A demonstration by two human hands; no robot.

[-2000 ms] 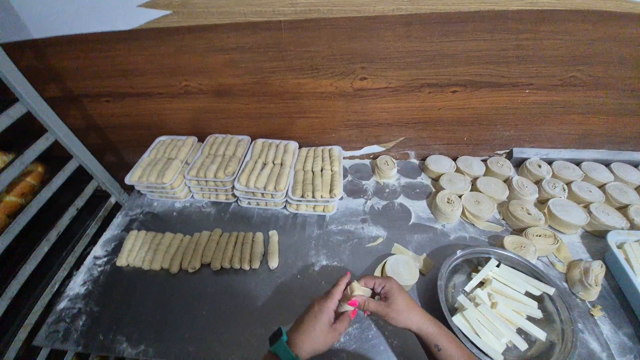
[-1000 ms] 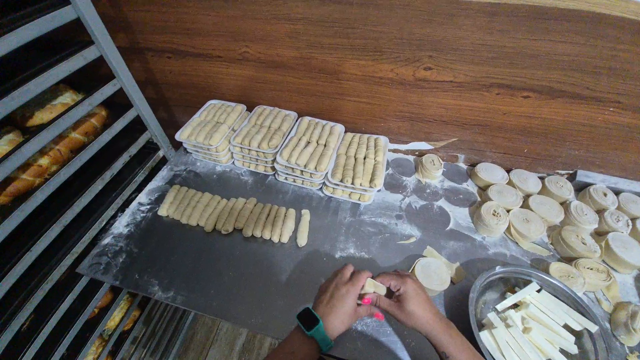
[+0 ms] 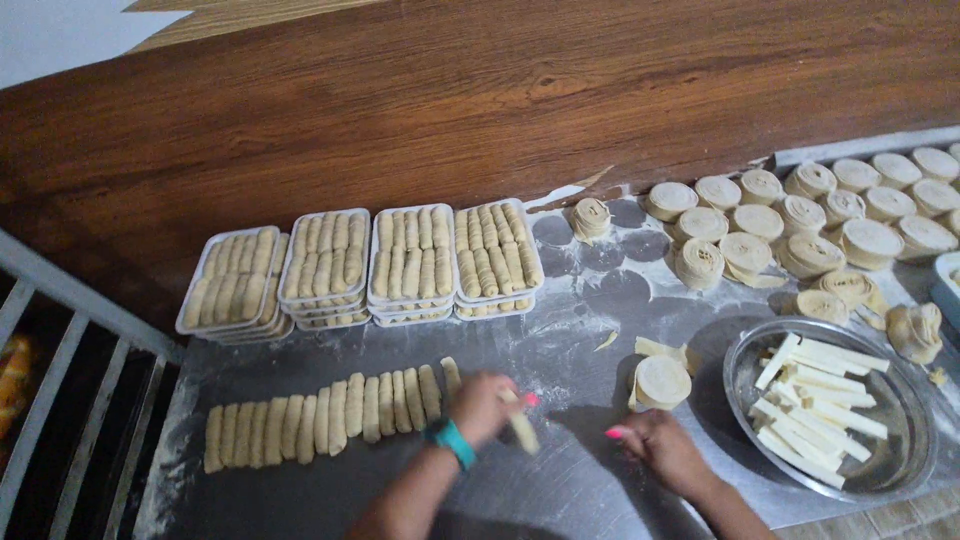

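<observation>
My left hand (image 3: 484,412), blurred and with a teal watch at its wrist, holds a dough-wrapped stick (image 3: 520,426) just right of a row of wrapped dough sticks (image 3: 322,420) on the floured metal table (image 3: 525,487). My right hand (image 3: 660,450) has its fingers curled beside a coiled roll of dough strip (image 3: 663,381); whether it touches the roll or holds anything is unclear. To its right, white cheese-like sticks (image 3: 817,412) lie in a round metal bowl (image 3: 739,420).
Stacked white trays (image 3: 499,296) of wrapped sticks stand along the wood-look wall (image 3: 480,97). Many coiled dough rolls (image 3: 870,240) fill the back right. Part of a light blue container (image 3: 946,289) shows at the right edge. A metal rack (image 3: 67,367) stands at the left.
My hands, together around a small dough piece before, are now apart. The left has moved toward the row with a wrapped stick; the right is near the dough roll. The view has shifted.
</observation>
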